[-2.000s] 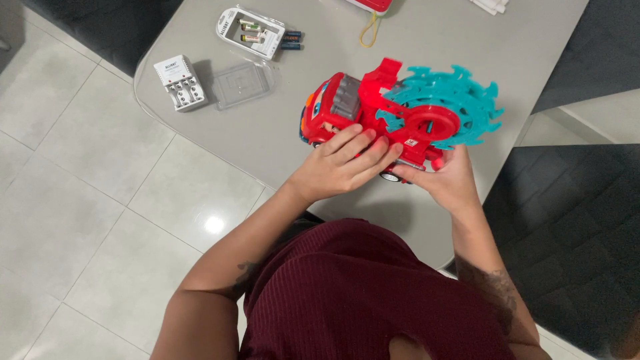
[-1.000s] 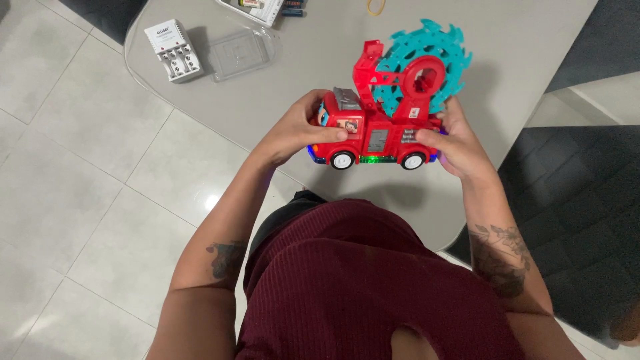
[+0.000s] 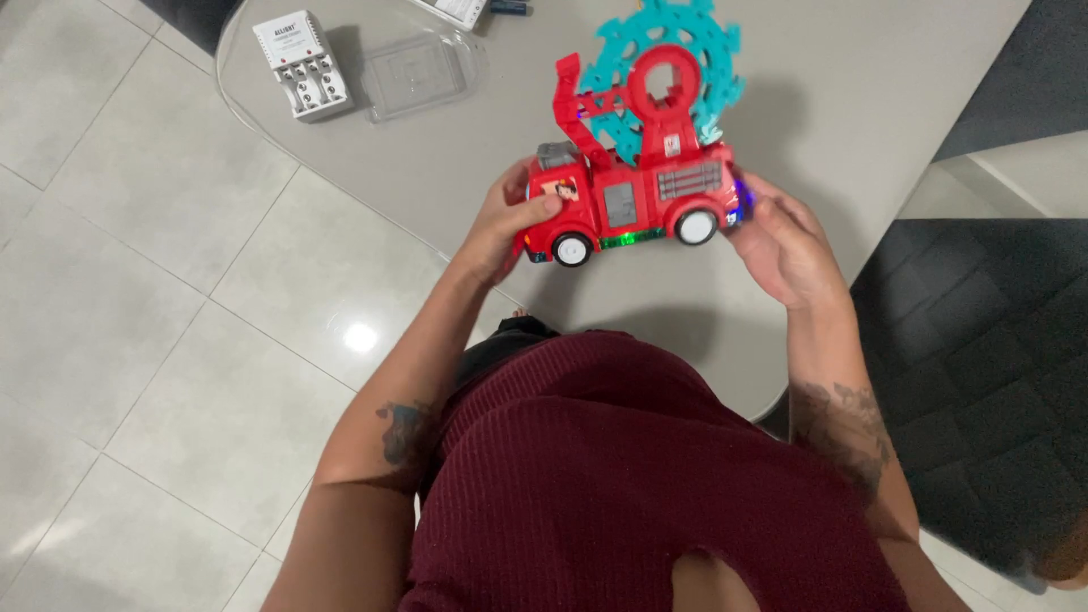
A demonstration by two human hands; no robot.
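Observation:
A red plastic toy truck (image 3: 633, 200) with white wheels faces left, its side turned up to my view, green light glowing along its lower edge and blue light at its rear. On its back stands a teal toothed wheel (image 3: 718, 59) on a red ring-shaped mount, beside a red arm. My left hand (image 3: 510, 217) grips the cab, thumb on the near side and fingers hidden behind. At the rear end, my right hand (image 3: 782, 238) touches the bumper, its fingers partly hidden behind the truck.
A white battery charger (image 3: 302, 68) lies at the table's left end, next to a clear plastic tray (image 3: 416, 76). Part of a white package (image 3: 459, 8) and dark batteries (image 3: 510, 8) show at the top edge. A dark chair (image 3: 977, 365) stands at the right.
The truck has turned from its slanted pose so its side and wheels show, and its lights now glow. My left hand has moved from the truck's middle to the cab.

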